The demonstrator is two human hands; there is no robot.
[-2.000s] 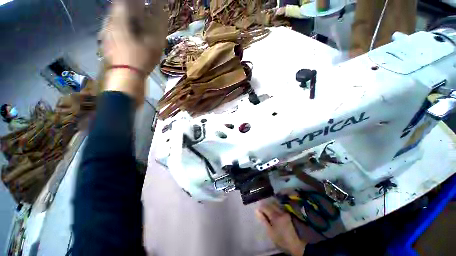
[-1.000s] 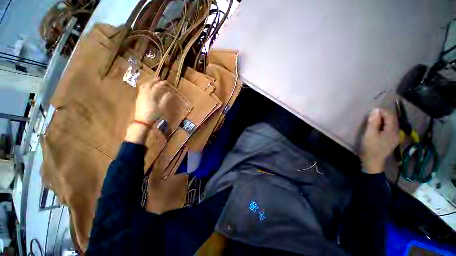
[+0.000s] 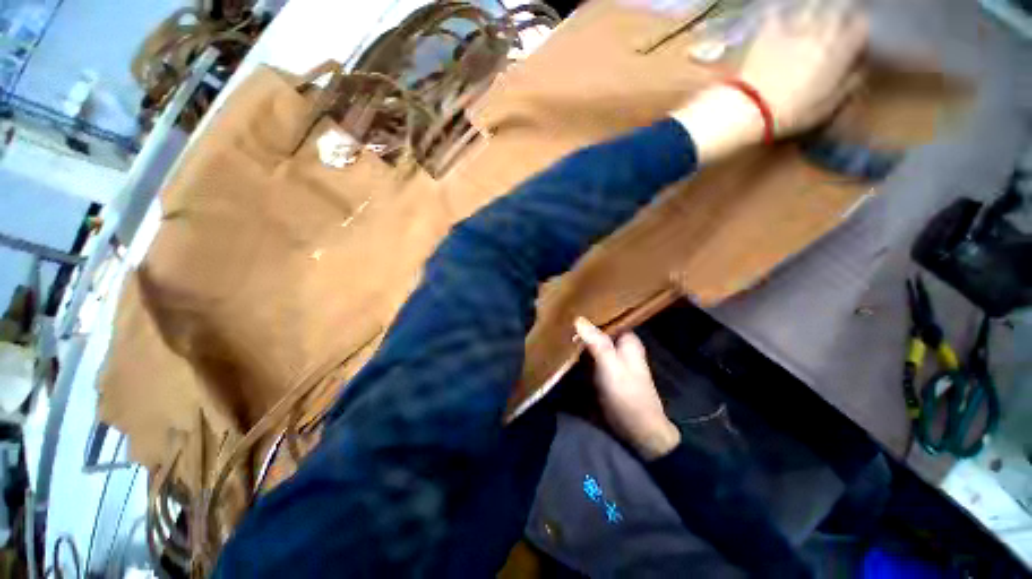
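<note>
A tan tote bag point(image 3: 747, 226) lies across the front edge of the pale machine table point(image 3: 826, 328) and hangs partly over my lap. My left hand point(image 3: 806, 74), blurred, is on the bag's far part at the upper right; its fingers are hard to make out. My right hand point(image 3: 622, 379) pinches the bag's near edge above my dark apron, thumb on top. My left forearm crosses over the bag. More tan bags point(image 3: 260, 226) with long brown handles point(image 3: 419, 79) lie heaped on the left.
Yellow-handled pliers point(image 3: 922, 339) and green-handled scissors point(image 3: 960, 402) lie on the table at the right. Dark machine parts point(image 3: 979, 243) stand above them. A bit of the blue crate point(image 3: 905, 560) shows at the bottom right. A bundle of brown loops point(image 3: 198, 57) is at the upper left.
My left hand has moved right from the bag heap, and a tan bag now lies over the table. My right hand has moved left from beside the pliers to the bag's edge.
</note>
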